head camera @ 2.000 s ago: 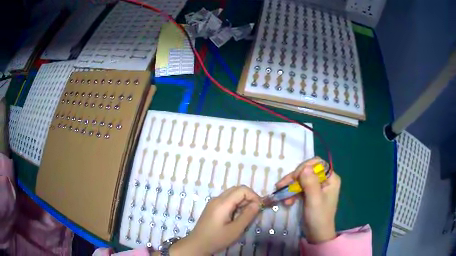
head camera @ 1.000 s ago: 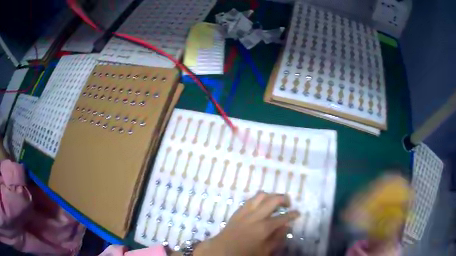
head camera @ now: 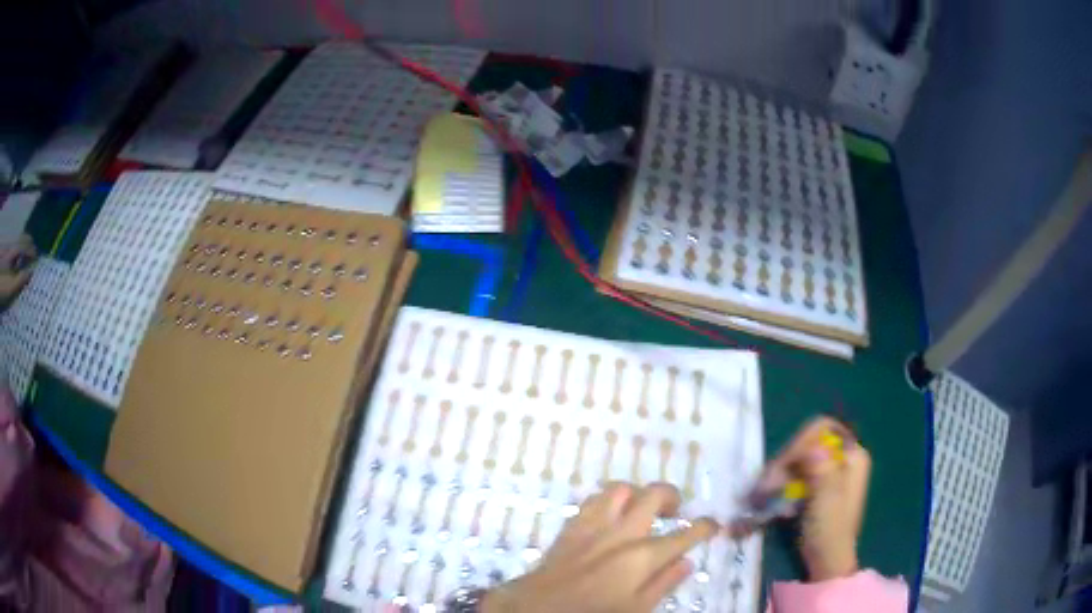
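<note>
The white work board [head camera: 575, 395] lies in front of me with rows of tan dumbbell-shaped strips [head camera: 515, 366]; its near rows have small silver ends. My left hand [head camera: 617, 553] rests on the near right part of the board, fingers pointing right; I cannot tell if it holds a part. My right hand [head camera: 832, 497], slightly blurred, grips the yellow-handled tool [head camera: 790, 489] by the board's right edge, its grey tip pointing left close to my left fingertips. The red cable [head camera: 551, 216] runs from the top towards the tool.
A brown cardboard stack [head camera: 228, 443] with rows of silver dots stands left of the board. A stack topped with a filled white board [head camera: 748, 204] is at the back right. A label sheet [head camera: 461, 180] and crumpled whitish pieces [head camera: 539, 126] lie behind. A person's pink sleeve [head camera: 72, 515] shows at left.
My right hand with the tool was at my left fingertips, swung out right in a blur, and is now back beside the board's right edge. My left hand has shifted right over the board.
</note>
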